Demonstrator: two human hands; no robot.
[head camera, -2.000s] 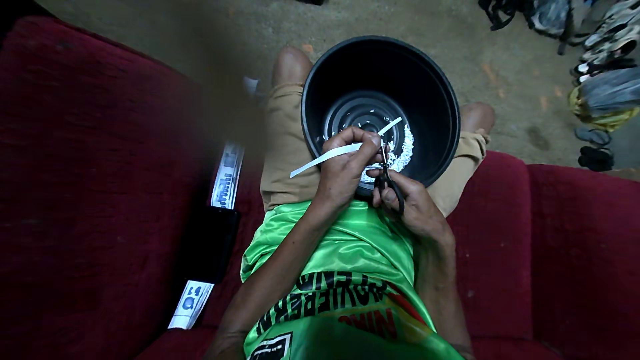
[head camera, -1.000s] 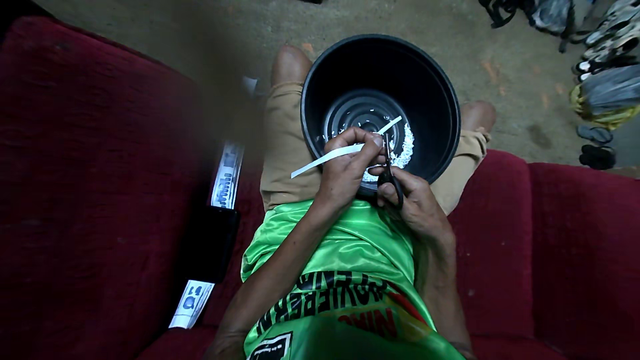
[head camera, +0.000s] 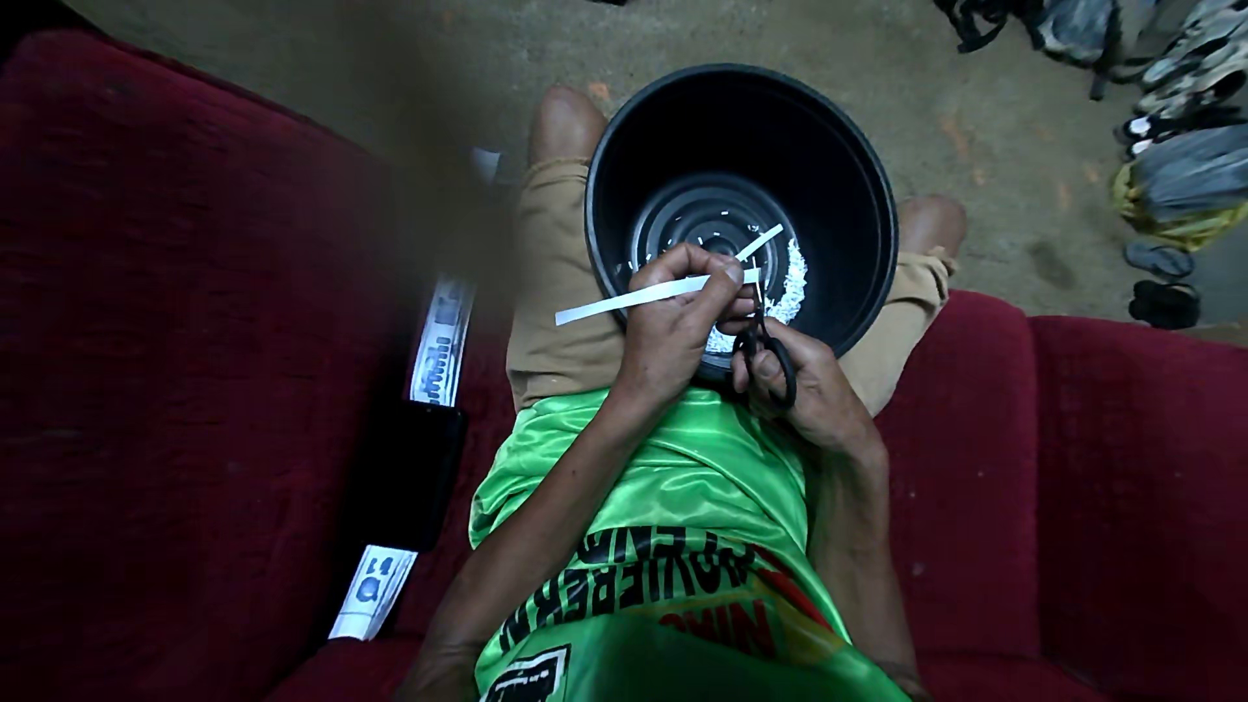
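Between the thumb and fingers of my left hand (head camera: 682, 307) is a narrow white paper strip (head camera: 595, 307), its short end sticking out to the right. Another white strip end (head camera: 760, 242) points up and right beyond the fingers. My right hand (head camera: 804, 380) grips black-handled scissors (head camera: 770, 366), whose blades point up at the strip's right end. Whether the blades touch the strip is hard to tell. Both hands are over the near rim of a black plastic bucket (head camera: 741, 127), which stands between the knees. Small white paper pieces (head camera: 792, 288) lie on its bottom.
A dark red sofa (head camera: 975, 468) surrounds the lap. At the left lie a dark flat object (head camera: 405, 478) and printed papers (head camera: 372, 590), (head camera: 441, 351) at its two ends. Bags (head camera: 1189, 175) and footwear (head camera: 1165, 304) are on the floor at the right.
The scissors in my right hand have shifted slightly beside the strip, their handles changing angle. My left hand keeps its hold on the strip in nearly the same place.
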